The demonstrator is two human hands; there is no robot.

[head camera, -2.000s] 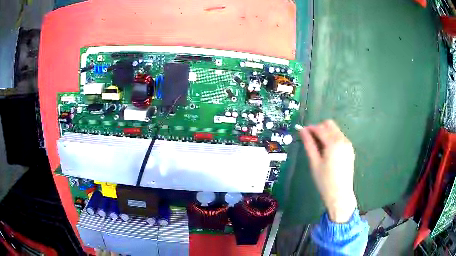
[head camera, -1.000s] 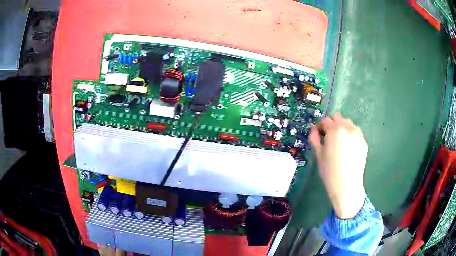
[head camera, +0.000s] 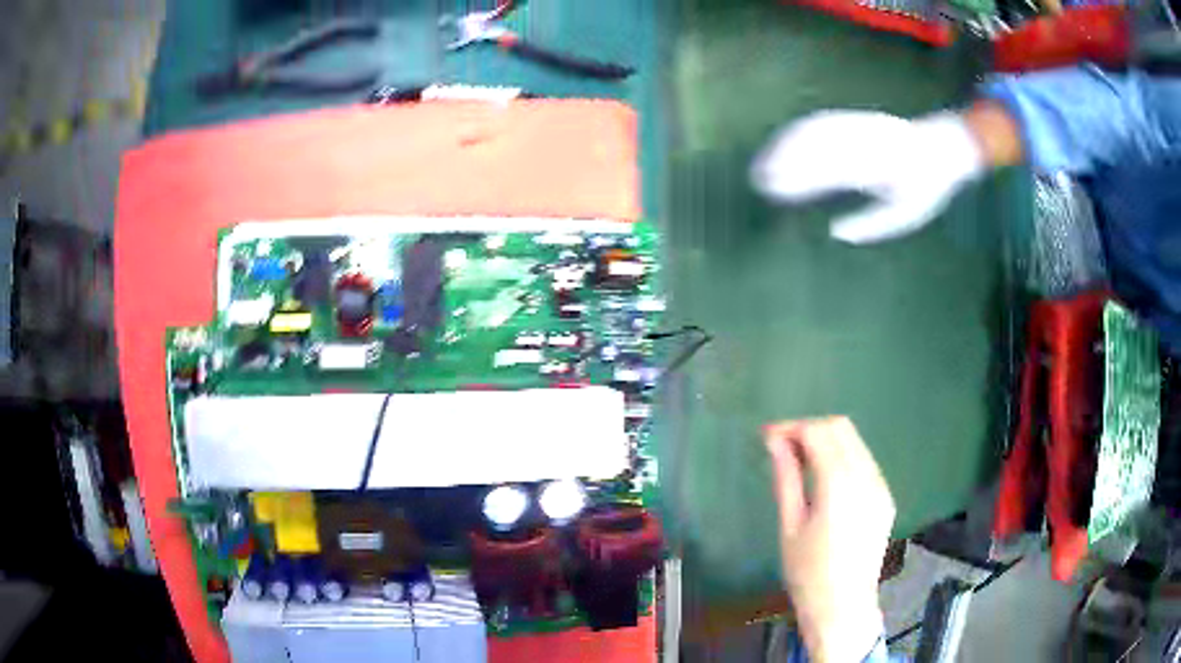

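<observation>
The power circuit board (head camera: 486,292) lies component side up on the red foam pad (head camera: 389,162). A long silver heatsink (head camera: 518,438) crosses it, with a thin black strip (head camera: 376,443) over it. Two dark red toroidal inductors (head camera: 514,560) sit at its lower right. My bare right hand (head camera: 835,531) is over the green bench, right of the board and apart from it. Its thumb and forefinger are pinched together; nothing can be made out between them. My left hand is not in view. The picture is blurred.
Dark-handled pliers (head camera: 292,62) and cutters (head camera: 538,49) lie beyond the foam pad. Another person's white-gloved hand (head camera: 881,168) reaches over the green bench (head camera: 842,337) from the right. Red racks (head camera: 1056,427) and an upright green board (head camera: 1127,421) stand at the right.
The view has shifted, bringing in the tools and the gloved hand. My right hand has moved away from the board's right edge. The sliver of my left hand at the bottom edge is gone.
</observation>
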